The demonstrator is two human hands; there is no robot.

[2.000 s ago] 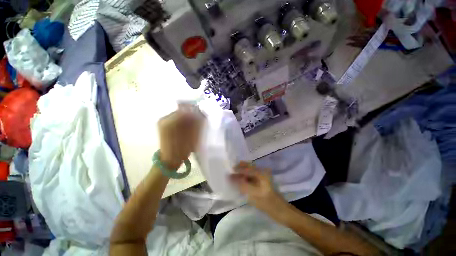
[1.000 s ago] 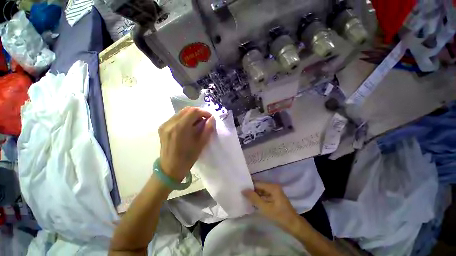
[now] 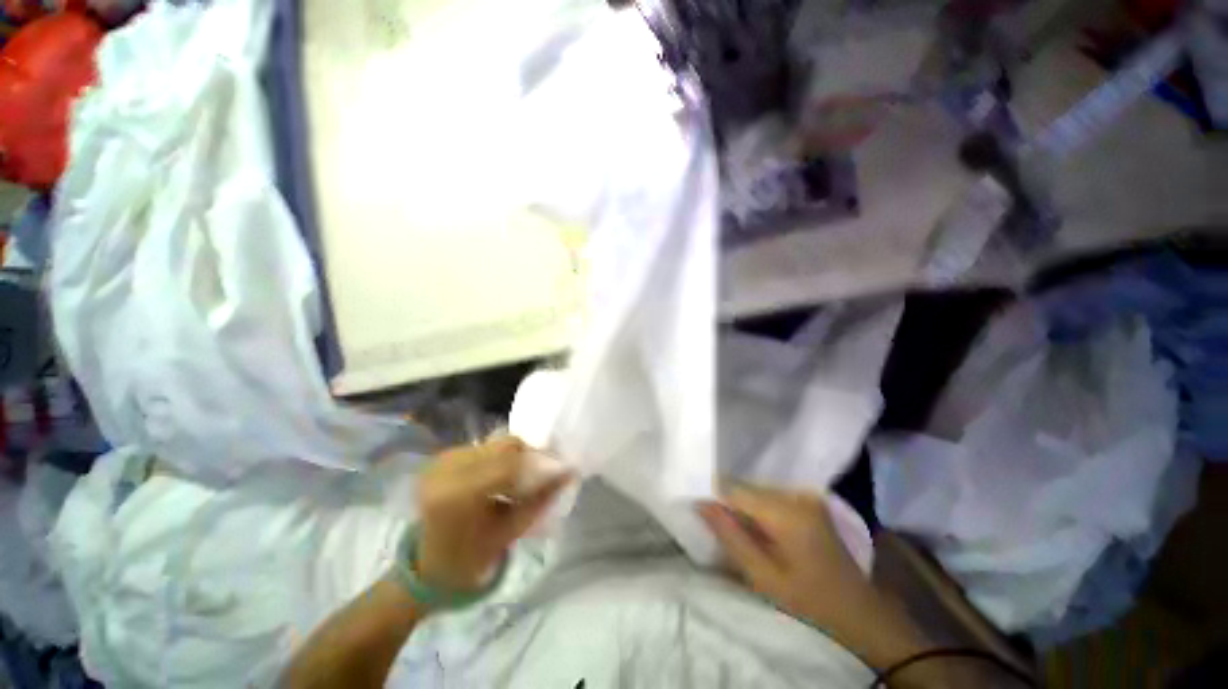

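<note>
A white fabric piece (image 3: 640, 296) runs from the needle area of the overlock machine (image 3: 734, 67) down over the table edge towards the lap. My left hand (image 3: 478, 512), with a green bangle, pinches the cloth near its lower left corner. My right hand (image 3: 781, 538) grips its lower right edge, fingers closed on the cloth. Both hands are in front of the table edge. The picture is blurred and the lamp glare hides the needle area; only the lower part of the machine shows.
A large white cloth heap (image 3: 175, 256) lies left of the cream tabletop (image 3: 445, 310), beside a dark blue-grey strip (image 3: 299, 202). More white cloth (image 3: 243, 565) lies at lower left. A white heap (image 3: 1037, 471) over light blue cloth is at right. A red bag (image 3: 38, 101) is at far left.
The view has tipped downward, so the machine head has left the top. Both hands have moved from the tabletop and its edge towards the lap, and the cloth is stretched out longer.
</note>
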